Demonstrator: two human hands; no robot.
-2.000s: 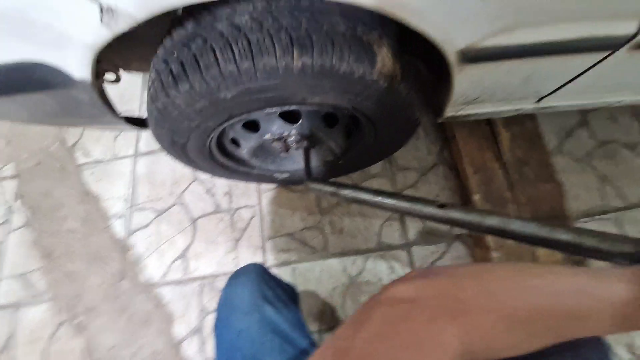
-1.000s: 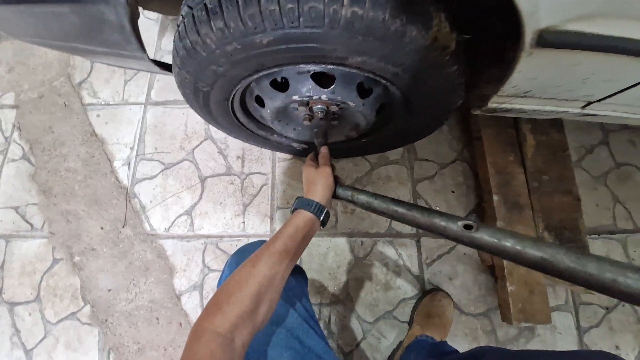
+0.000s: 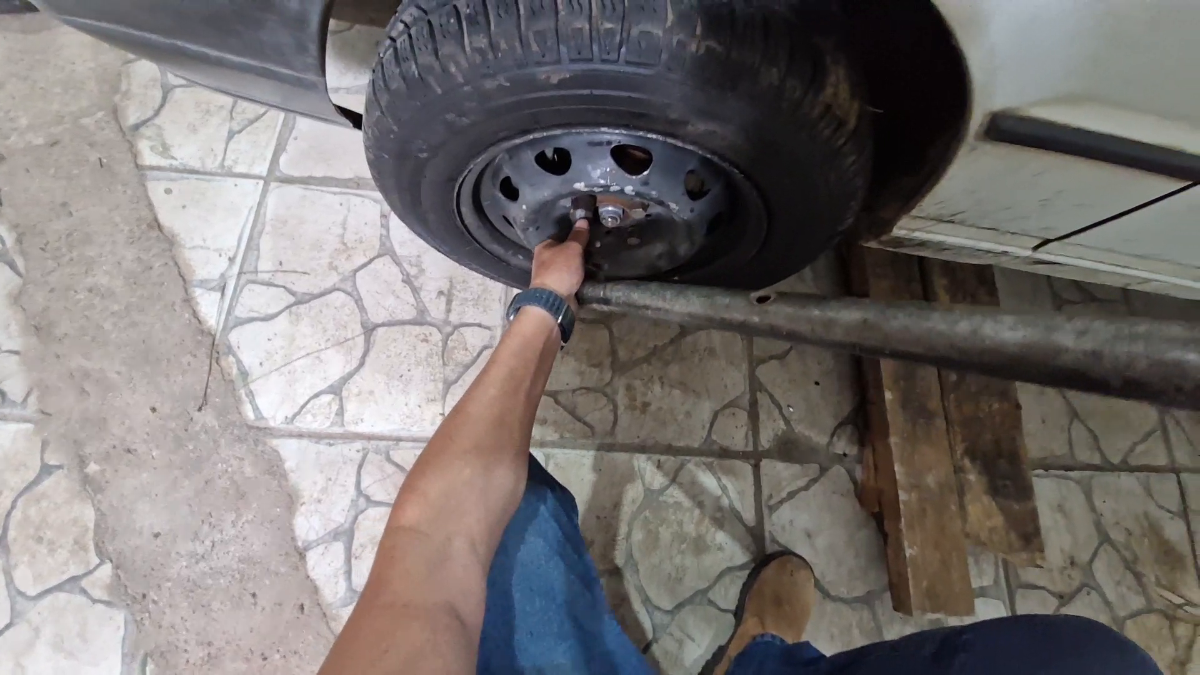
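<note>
My left hand (image 3: 561, 262), with a dark watch on the wrist, reaches to the hub of a black steel wheel (image 3: 647, 248) on a white car. Its fingers grip the socket end of a lug wrench (image 3: 582, 204), which sits against the wheel's bolt area beside the centre nut (image 3: 610, 216). The rest of the wrench is mostly hidden by the hand. A long metal pipe (image 3: 844, 323) runs from beside my wrist out past the right edge. Whether the pipe is slipped over the wrench handle cannot be told. My right hand is not in view.
Two wooden planks (image 3: 923, 469) lie under the pipe, beside the car's sill (image 3: 1041, 248). The wheel's tyre (image 3: 600, 84) stands over the stone-patterned tile floor (image 3: 309, 328). My brown shoe (image 3: 778, 595) is below the pipe. A rough concrete strip (image 3: 122, 328) crosses the left.
Two seconds ago no hand was at the wheel. One second ago my left hand was at the wrench, lower below the hub; now its fingers are up by the bolts. The pipe lies nearer to level.
</note>
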